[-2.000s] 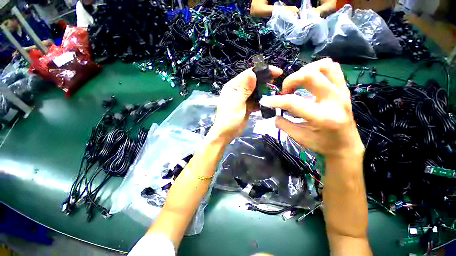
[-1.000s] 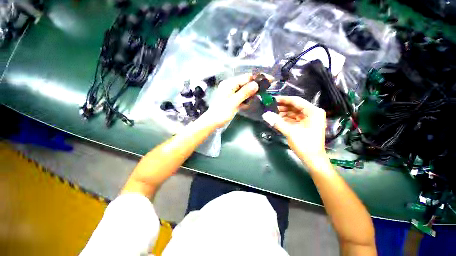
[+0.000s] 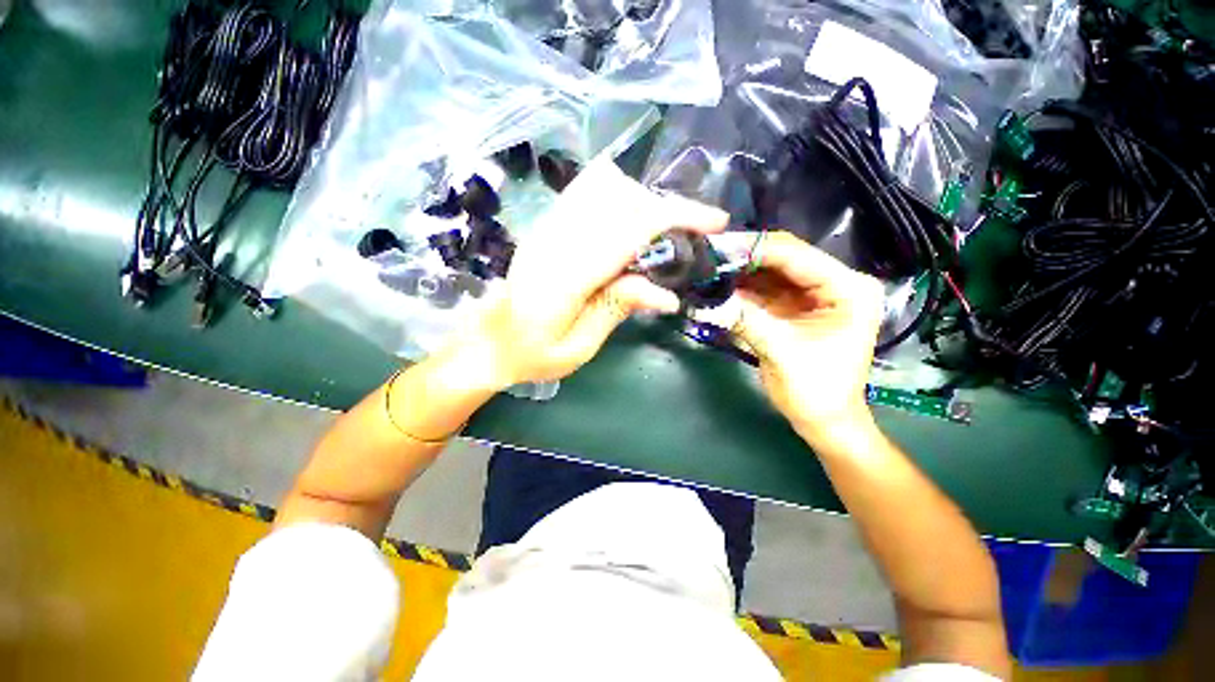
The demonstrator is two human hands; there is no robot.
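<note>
A small black plastic housing (image 3: 693, 261) is held between the fingertips of both hands, above the table near its front edge. My left hand (image 3: 576, 273) grips its left end, where a pale or metallic bit shows. My right hand (image 3: 808, 324) grips its right side with thumb and fingers. The fingers hide much of the housing. A coiled black cable (image 3: 853, 173) lies just behind my right hand. Small loose black pieces (image 3: 469, 200) lie on a clear poly bag (image 3: 349, 273) left of my left hand.
Folded black cables (image 3: 247, 100) with plugs lie at the left. A greyer bag with a white label (image 3: 873, 69) lies behind the hands. A pile of black cables (image 3: 1113, 227) with green boards fills the right. A green circuit board (image 3: 919, 401) lies near the table edge (image 3: 640, 476).
The view has shifted somewhat. The hands have closed in around the housing and turned it. The green board seen at it a second ago no longer shows.
</note>
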